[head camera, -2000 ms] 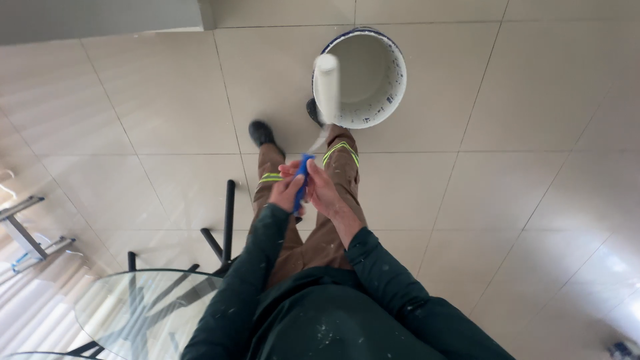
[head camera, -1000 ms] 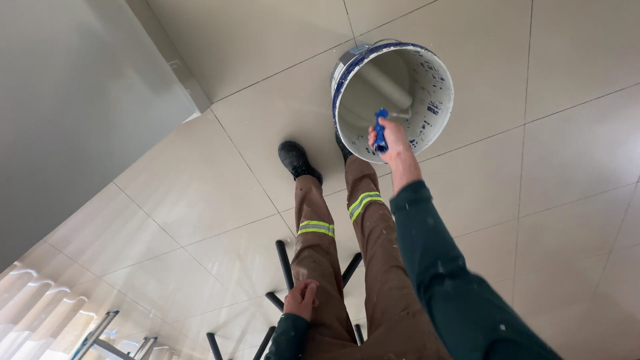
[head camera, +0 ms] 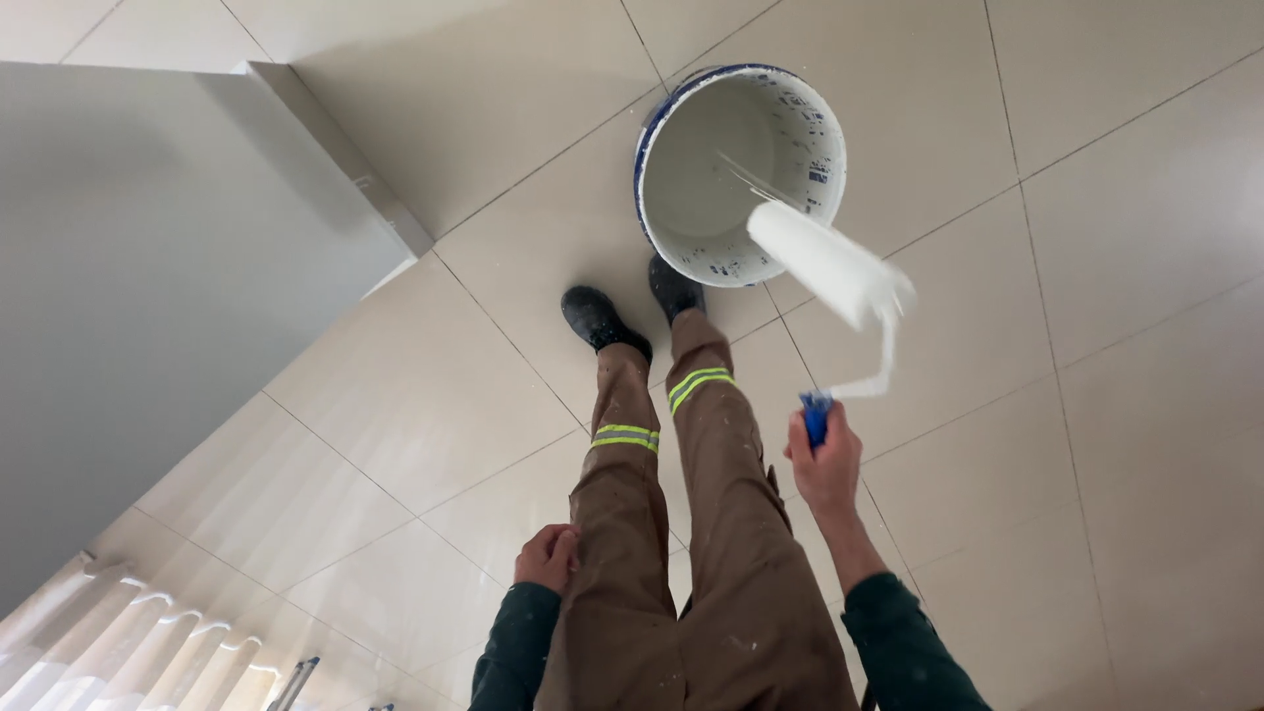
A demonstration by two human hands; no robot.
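My right hand (head camera: pixel 828 459) is closed around the blue handle of a paint roller (head camera: pixel 828 259). The roller's white, paint-coated sleeve is tilted over the near right rim of a large white bucket (head camera: pixel 828 128) with a blue edge and blue spatters inside. A thin streak of paint trails from the sleeve over the bucket, and whitish paint lies at its bottom. My left hand (head camera: pixel 548 558) rests against my left trouser leg with its fingers curled; nothing shows in it, though its palm is hidden.
A grey wall (head camera: pixel 168 257) with a skirting edge (head camera: pixel 341 163) stands at the left. Light curtains (head camera: pixel 138 642) hang at the lower left, near a metal leg (head camera: pixel 294 683). My dark shoes (head camera: pixel 604 321) are on the tiled floor, close to the bucket.
Both hands were on the blue handle two seconds ago; then the right hand held the roller down inside the bucket. Now the roller has come up out of it. The view has turned and shifted.
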